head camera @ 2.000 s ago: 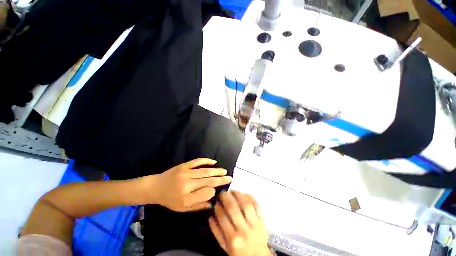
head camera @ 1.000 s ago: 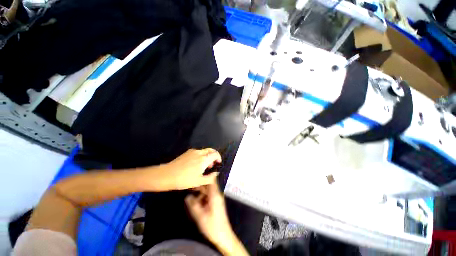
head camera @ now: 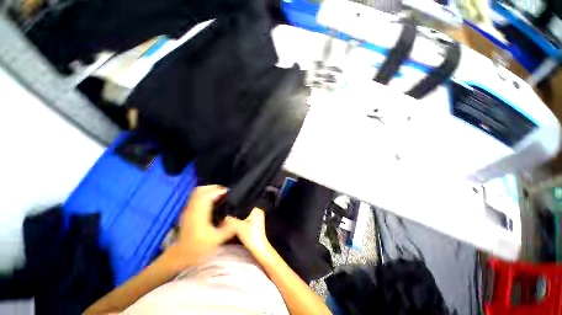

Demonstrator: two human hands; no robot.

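A large black cloth panel (head camera: 203, 92) lies left of the needle and hangs over the table's front edge towards the lap. My left hand (head camera: 202, 215) grips the cloth's lower end close to my body. My right hand (head camera: 249, 227) is next to it, its fingers meeting the left hand at the same cloth end; the fingertips are blurred and partly hidden. The white sewing machine (head camera: 370, 52) stands behind, with its presser foot area (head camera: 325, 75) beside the cloth's right edge.
A blue crate (head camera: 138, 203) is left of my hands. Black bands (head camera: 397, 52) hang over the machine head. Snips (head camera: 376, 115) lie on the white table (head camera: 345, 147). Black cloth (head camera: 385, 286) lies at lower right, near a red crate (head camera: 524, 286). A white partition (head camera: 43, 141) is at left.
The view has swung down and right. Both hands have drawn back from the machine bed towards my body, below the table edge, bringing the cloth's lower end along.
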